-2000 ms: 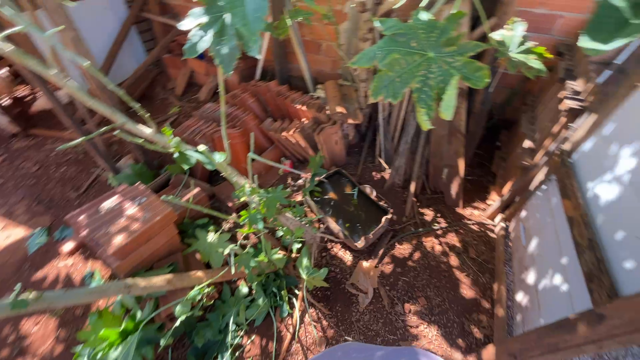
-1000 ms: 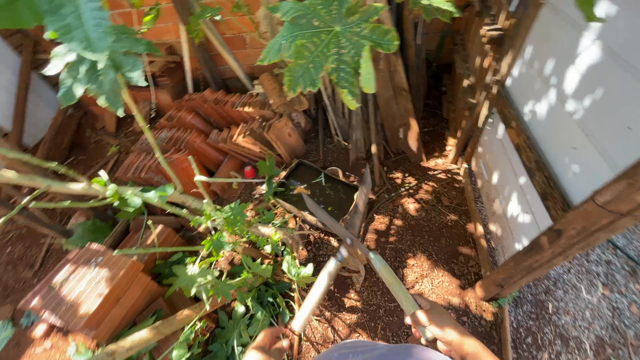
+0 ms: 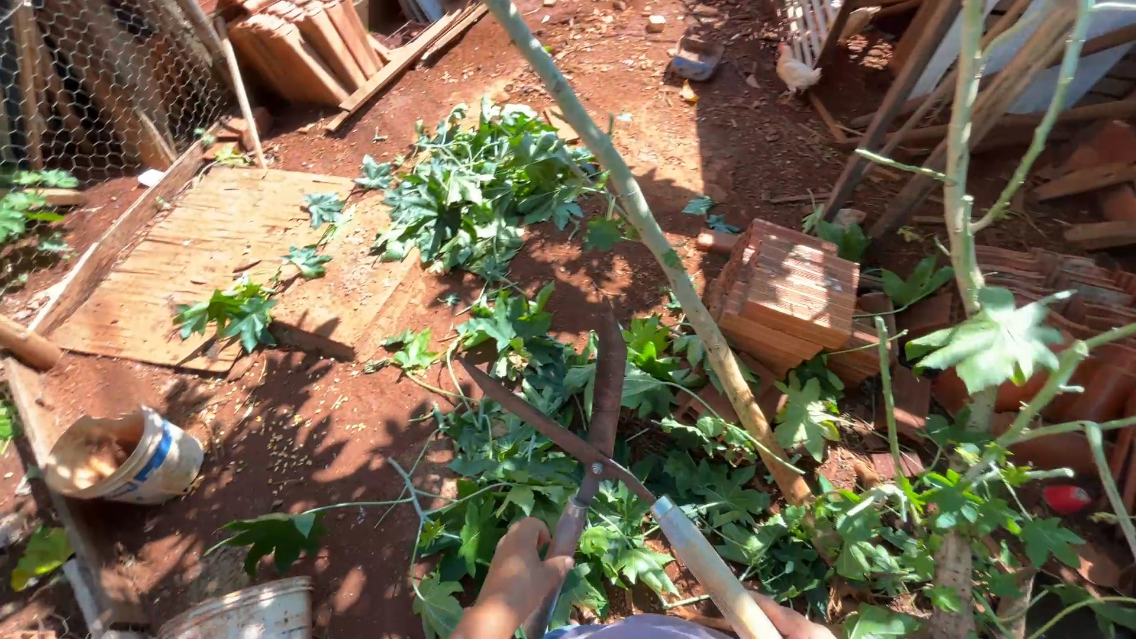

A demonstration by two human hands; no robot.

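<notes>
Hedge shears [image 3: 596, 466] with rusty blades parted point away from me, over cut leafy branches [image 3: 506, 444]. My left hand [image 3: 519, 577] grips one handle at the lower middle. On the other, pale handle is my right hand [image 3: 785, 621], partly cut off by the bottom edge. A slanting pale trunk [image 3: 657, 240] rises just beyond the blades, and a second leafless-looking stem [image 3: 961, 177] stands at the right. Another heap of large lobed leaves [image 3: 484, 186] lies on the red soil farther off.
Hollow clay bricks [image 3: 790, 288] are stacked right of the slanting trunk. A plywood sheet [image 3: 213, 257] lies at left, near a stained white bucket [image 3: 129, 457]. Another bucket [image 3: 244, 612] is at the bottom edge. Wire mesh [image 3: 115, 80] stands upper left; a chicken [image 3: 796, 71] is at the upper right.
The view has swung left, from the roof tiles and basin to the leaf heaps and plywood. The shears, out of view two seconds ago, remain in both hands since one second ago.
</notes>
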